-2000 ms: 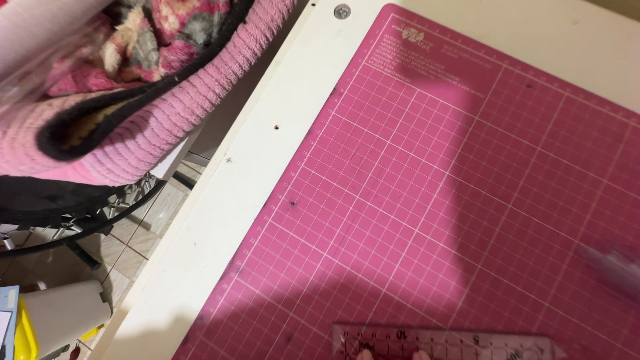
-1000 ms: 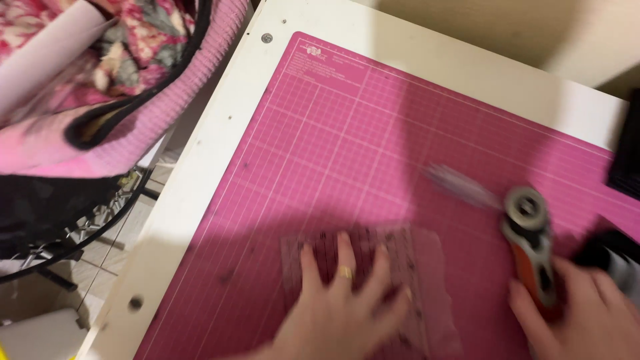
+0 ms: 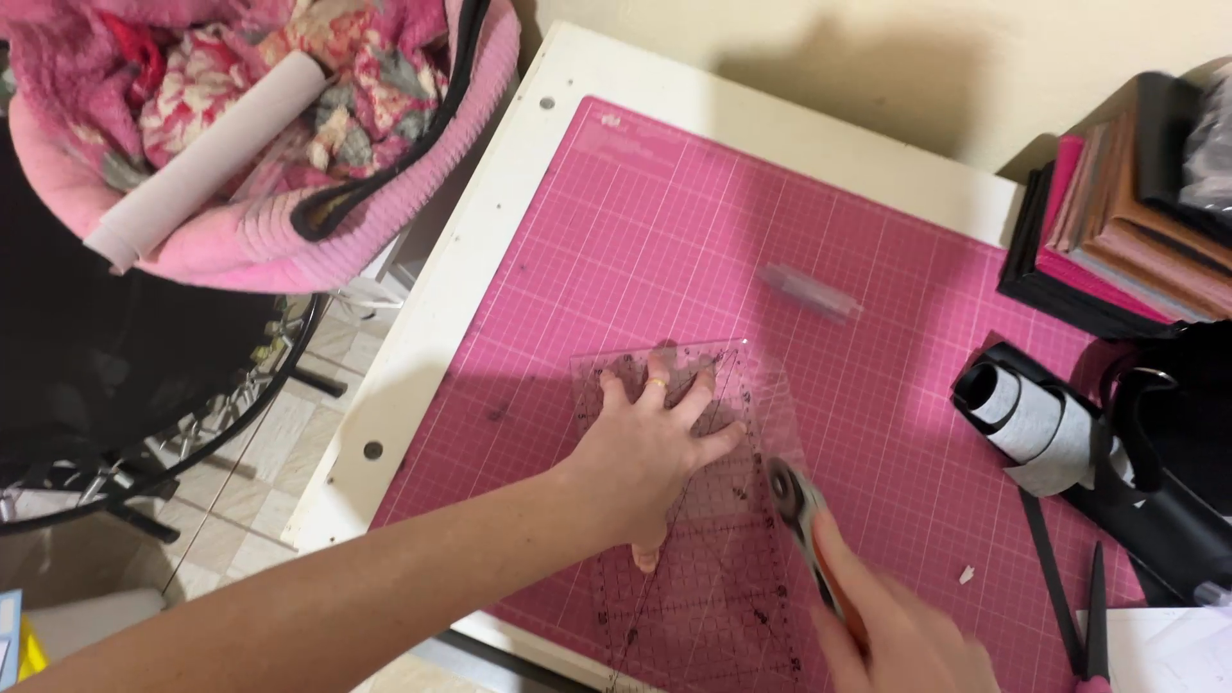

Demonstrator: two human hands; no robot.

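Note:
My left hand (image 3: 654, 443), a ring on one finger, lies with spread fingers on a clear quilting ruler (image 3: 693, 587), pressing it flat on the pink gridded cutting mat (image 3: 539, 327). A thin transparent sheet (image 3: 775, 414) shows beside the ruler's upper right edge. In my right hand (image 3: 885, 616) is a rotary cutter (image 3: 813, 539) with an orange and grey handle, its round blade end close to the ruler's right edge. Whether the blade touches the sheet I cannot tell. Farther up the mat lies a blurred, clear rolled piece (image 3: 808, 292).
Folded material (image 3: 1116, 231) is stacked at the right, above a grey roll (image 3: 1030, 414) and black material. Scissors (image 3: 1095, 616) lie at the lower right. A pink pet bed (image 3: 385, 226) holding a pale roll (image 3: 212, 159) stands left of the white table (image 3: 423, 327).
Two seconds ago only fingertips showed at the ruler; now the whole left hand is on it. My right hand has brought the rotary cutter to the ruler's edge. The view has shifted widely.

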